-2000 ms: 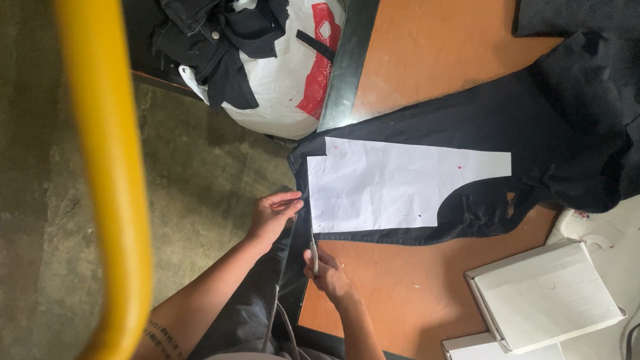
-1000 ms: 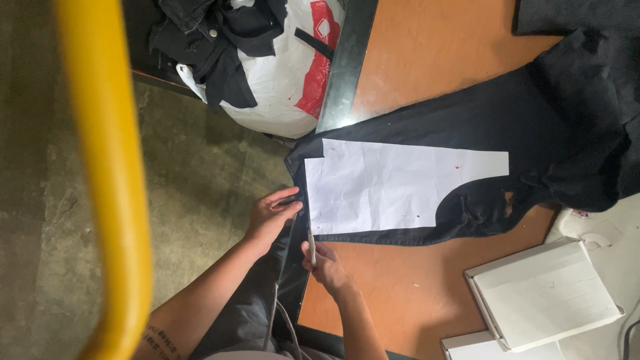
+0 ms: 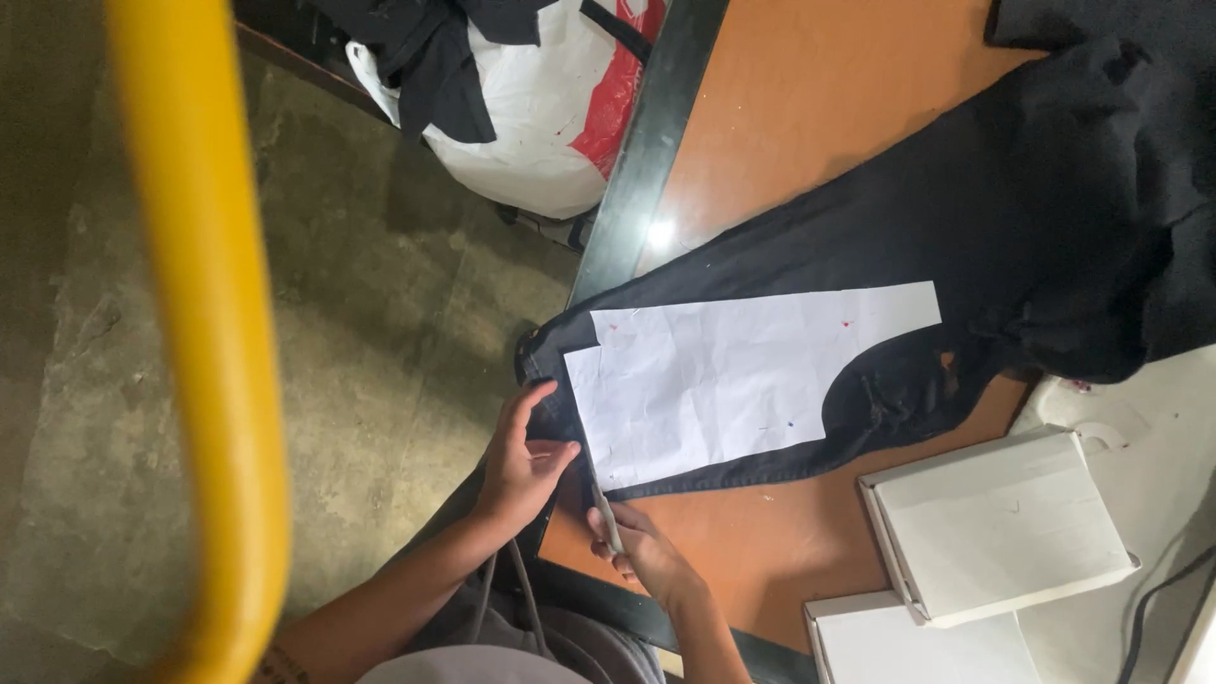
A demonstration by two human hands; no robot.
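A white paper pattern piece (image 3: 703,389) lies on black trousers (image 3: 855,228), with small pins in it and a curved cut-out on its right side. My right hand (image 3: 641,551) holds scissors (image 3: 608,522) by the handles at the pattern's lower left corner, the blades along its left edge against the black cloth. My left hand (image 3: 527,465) is at the left end of the cloth, beside the pattern's left edge, thumb and index finger spread. Whether its fingertips pinch any cloth cannot be told.
The trousers spread over an orange-brown table (image 3: 798,95) with a dark edge (image 3: 646,152). White boxes (image 3: 1007,522) lie at the lower right. A white and red plastic bag (image 3: 532,114) with black cloth scraps (image 3: 446,85) stands at the top. A yellow bar (image 3: 209,332) crosses the left side.
The cloth's left end and the pattern have turned a little, their left edge now slanting. My left hand's thumb and index finger have spread apart. The scissors remain in my right hand.
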